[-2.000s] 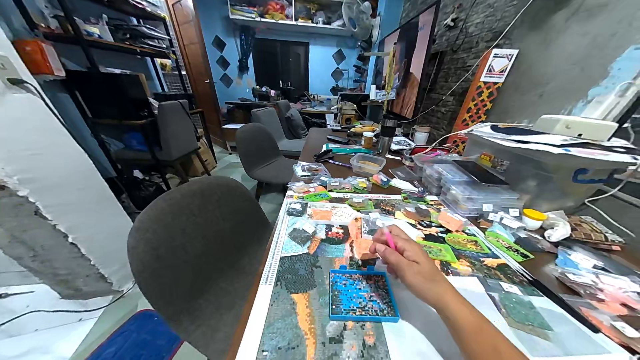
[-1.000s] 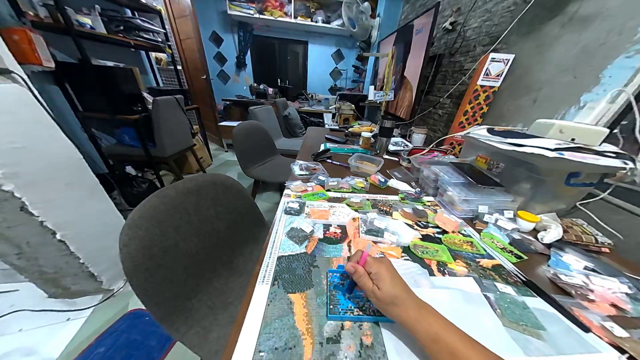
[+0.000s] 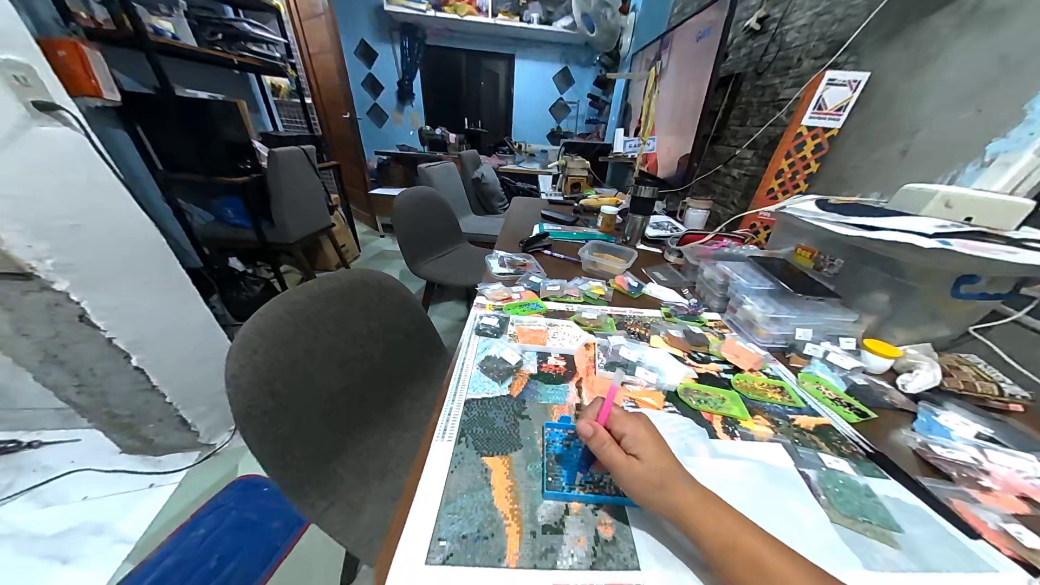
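Observation:
My right hand (image 3: 638,459) grips a slim pink pen-like tool (image 3: 608,402) between thumb and fingers. It is over a blue plastic tray (image 3: 556,492) of small dark beads or diamond-painting drills, and the tool's lower end is hidden by the hand. The tray lies on a partly covered diamond-painting canvas (image 3: 504,512), with grey, green and orange areas. White cover sheet (image 3: 756,479) lies under my forearm. My left hand is not in view.
Green trays of drills (image 3: 713,400) and small plastic bags (image 3: 642,361) lie across the canvas. Clear plastic boxes (image 3: 780,313) and a large storage bin (image 3: 886,284) stand at the right. A grey chair (image 3: 333,406) is beside the table's left edge.
My right hand has moved down from above the blue tray's far right to over the tray, with the pink tool still held.

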